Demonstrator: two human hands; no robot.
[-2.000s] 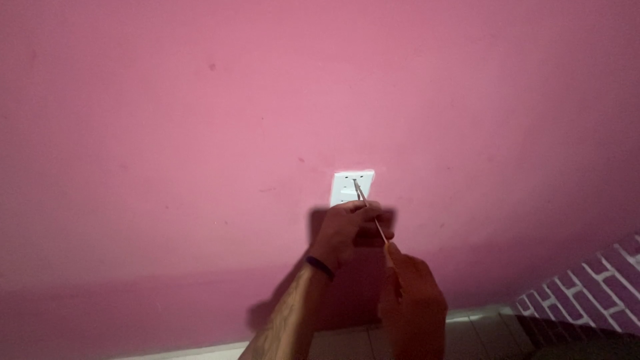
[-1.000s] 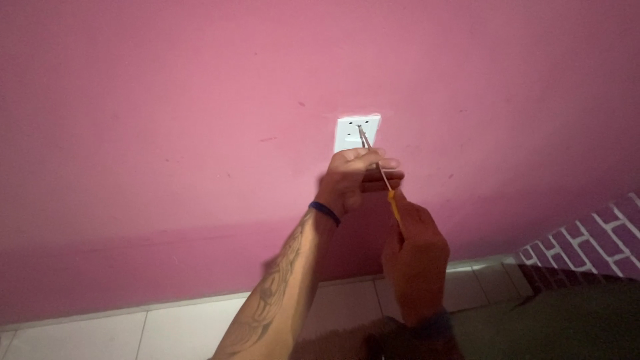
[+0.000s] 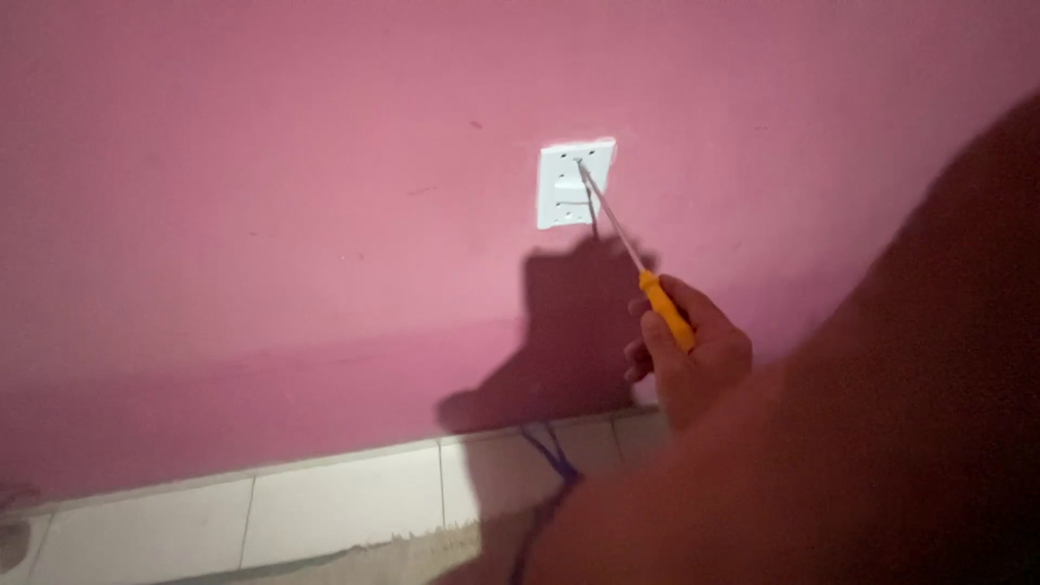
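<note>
My right hand (image 3: 695, 349) holds a screwdriver (image 3: 666, 313) by its yellow handle, thumb along the side. Its thin shaft slants up and left, and the tip meets the upper middle of a white wall socket plate (image 3: 575, 183), at the screw position. The plate has several small holes, and the shaft's shadow falls across it. Very near the camera, my left hand (image 3: 731, 504) is a large dark blur at the lower right, with a dark cord bracelet (image 3: 561, 463) at its wrist. Its fingers cannot be made out.
The plate sits on a pink wall (image 3: 284, 203). White tiles (image 3: 349, 504) run along the wall's foot. A frayed edge of pale material (image 3: 422, 552) lies in front of them. Shadows of the hands fall on the wall below the plate.
My left hand has left the socket plate and the screwdriver shaft and has come close to the camera. My right hand still holds the screwdriver against the plate.
</note>
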